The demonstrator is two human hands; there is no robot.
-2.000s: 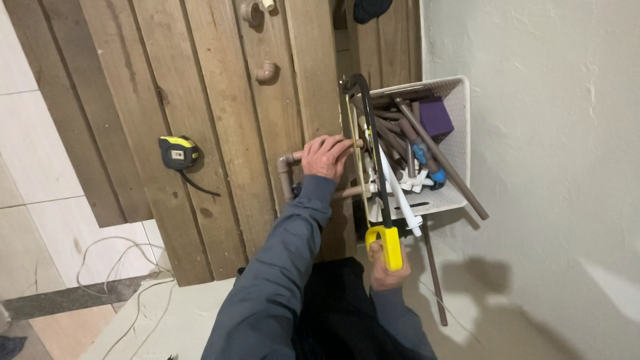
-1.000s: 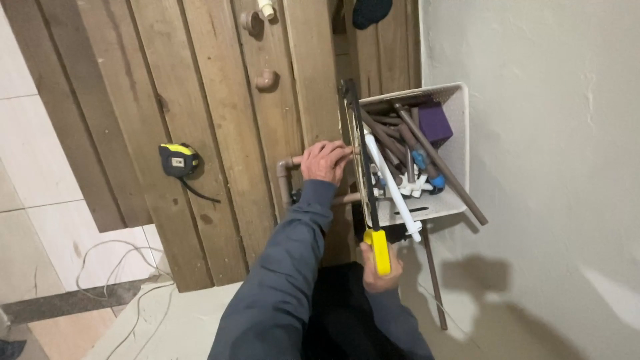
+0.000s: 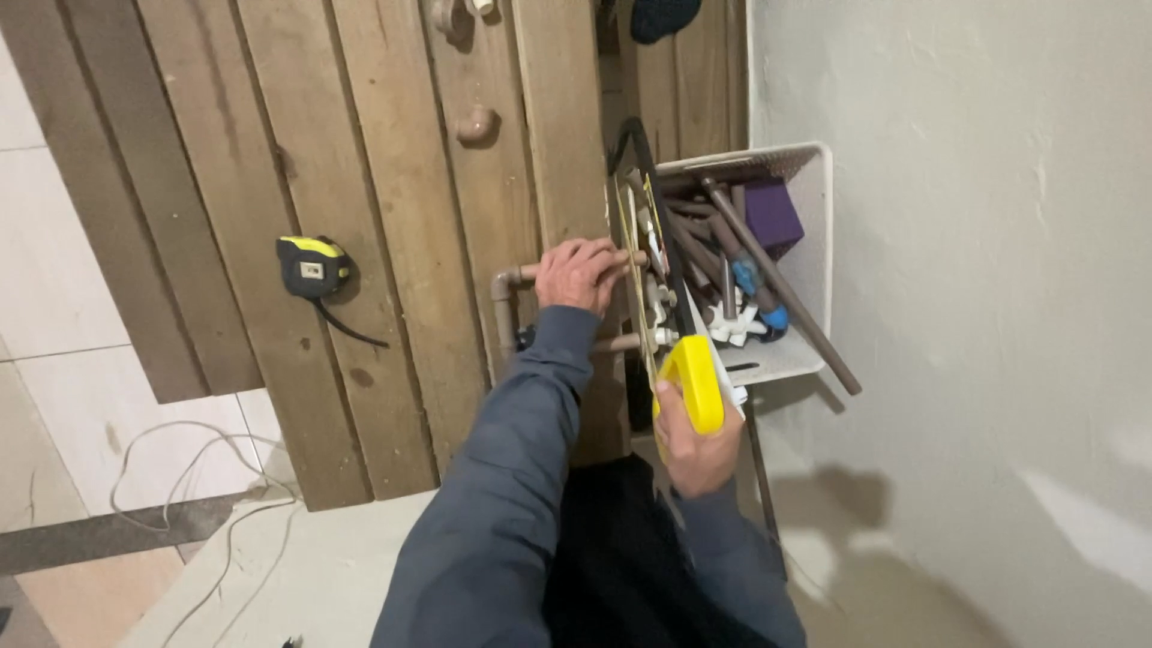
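My left hand (image 3: 579,274) presses down on a brown plastic pipe (image 3: 517,276) at the edge of the wooden planks, and the pipe's end sticks out to the right of my fingers. In my right hand (image 3: 697,445) is the yellow handle of a hacksaw (image 3: 693,382) with a black frame. Its blade runs across the pipe just right of my left hand; whether it touches the pipe is hard to tell. The held pipe joins an elbow and further pipe on the planks, with a lower length running right beneath my left wrist.
A yellow and black tape measure (image 3: 312,268) lies on the planks (image 3: 396,225). Two pipe elbows, one of them here (image 3: 477,124), sit higher up. A white basket (image 3: 823,261) holds brown pipes, white fittings and a purple box (image 3: 772,216). A pale wall (image 3: 945,225) stands at the right.
The hacksaw in my right hand has shifted and changed its angle over the pipe between frames. My left hand has stayed on the pipe.
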